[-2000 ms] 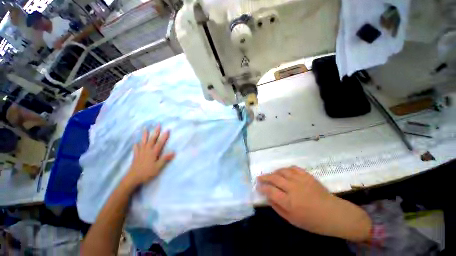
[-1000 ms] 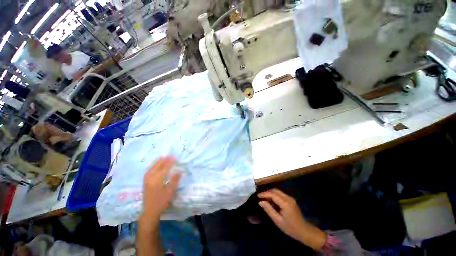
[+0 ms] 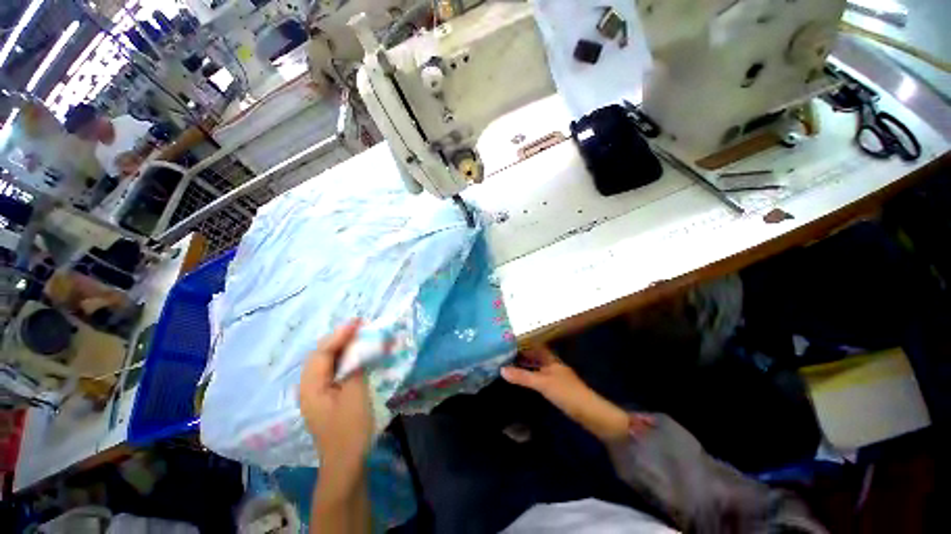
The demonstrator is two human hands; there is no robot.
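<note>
A printed floral panel (image 3: 302,282) lies on the machine table with its pale wrong side up, its far part at the presser foot and needle (image 3: 464,212). Its near right part is folded back and shows bright turquoise cloth (image 3: 459,329) with red flowers along the edge. My left hand (image 3: 339,391) is closed on the lifted pale edge of the panel. My right hand (image 3: 553,381) is at the turquoise cloth's near right corner by the table edge; its fingertips meet the corner, but the grip is unclear.
The lockstitch machine (image 3: 501,73) stands behind the cloth. A black pouch (image 3: 615,149), a thin metal rod (image 3: 699,179) and black-handled scissors (image 3: 886,136) lie to the right. A blue plastic basket (image 3: 183,349) is at the left. A person (image 3: 117,141) sits far left.
My left hand has taken hold of the pale layer and lifted it back, uncovering the turquoise layer. My right hand has moved up to the cloth's corner. The view has shifted.
</note>
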